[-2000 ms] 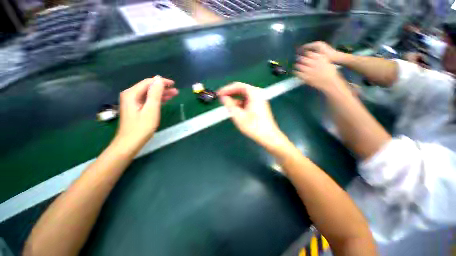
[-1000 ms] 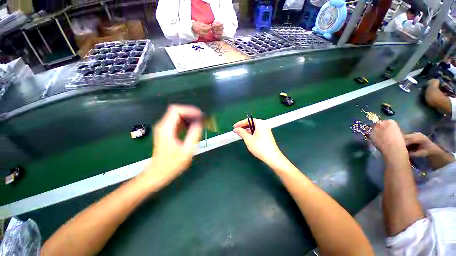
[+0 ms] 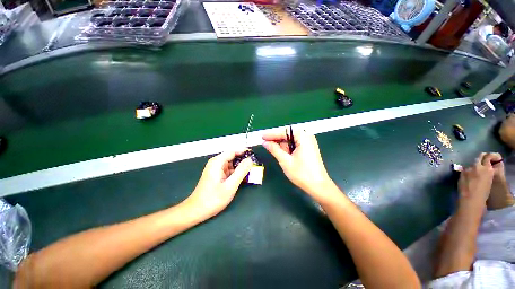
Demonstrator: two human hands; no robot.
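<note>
My left hand (image 3: 219, 179) holds a black device unit (image 3: 245, 158) between thumb and fingers over the worktop, close to the white strip. A pale battery with a yellow edge (image 3: 256, 174) hangs from the unit towards me. My right hand (image 3: 297, 157) is just right of the unit, not touching it, and holds dark tweezers (image 3: 291, 139) with the prongs pointing up and away. A slender pale pin or wire piece (image 3: 250, 124) shows at the white strip beyond the unit.
Spaced units lie on the green conveyor belt (image 3: 197, 84), one at left (image 3: 148, 110), one at right (image 3: 343, 99). The white strip (image 3: 113, 163) borders the worktop. At right are small-part piles (image 3: 431, 152) and a neighbour's hands (image 3: 478, 179). A plastic bag (image 3: 13, 232) lies at left.
My left hand has brought the unit back from over the belt, and it now shows clearly with its battery hanging. My right hand still holds the tweezers. The belt's units have shifted in view.
</note>
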